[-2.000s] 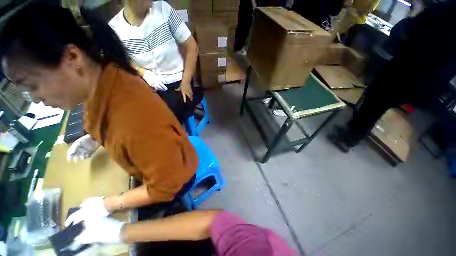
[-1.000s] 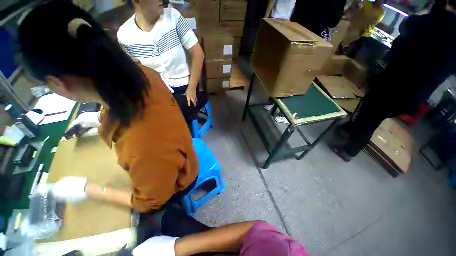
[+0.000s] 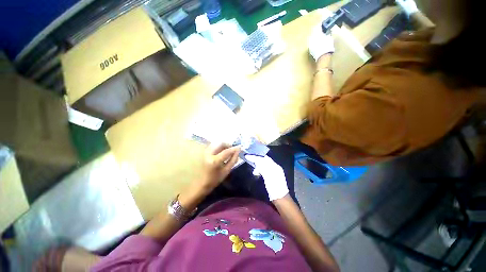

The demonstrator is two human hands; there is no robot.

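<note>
My left hand (image 3: 219, 163), bare with a metal watch, pinches the edge of a pale bubble bag (image 3: 201, 139), largely washed out by glare. My right hand (image 3: 270, 176), in a white glove, holds a dark flat unit (image 3: 258, 147) beside my left fingertips, at the cardboard's near edge. Whether the unit's tip is inside the bag cannot be told. Another dark unit (image 3: 228, 98) lies flat on the cardboard sheet (image 3: 160, 154) beyond my hands.
An open carton printed A006 (image 3: 114, 58) stands back left. Clear sheeting (image 3: 80, 204) lies left. Silvery bubble bags (image 3: 258, 45) lie at the back. A neighbour's orange sleeve (image 3: 373, 111) and gloved hands are right, by dark units (image 3: 362, 9). A blue stool (image 3: 327, 172) stands below.
The view has swung left and down onto the bench. My left hand has come into view. My right hand, earlier at the lower edge, is now beside it with a unit.
</note>
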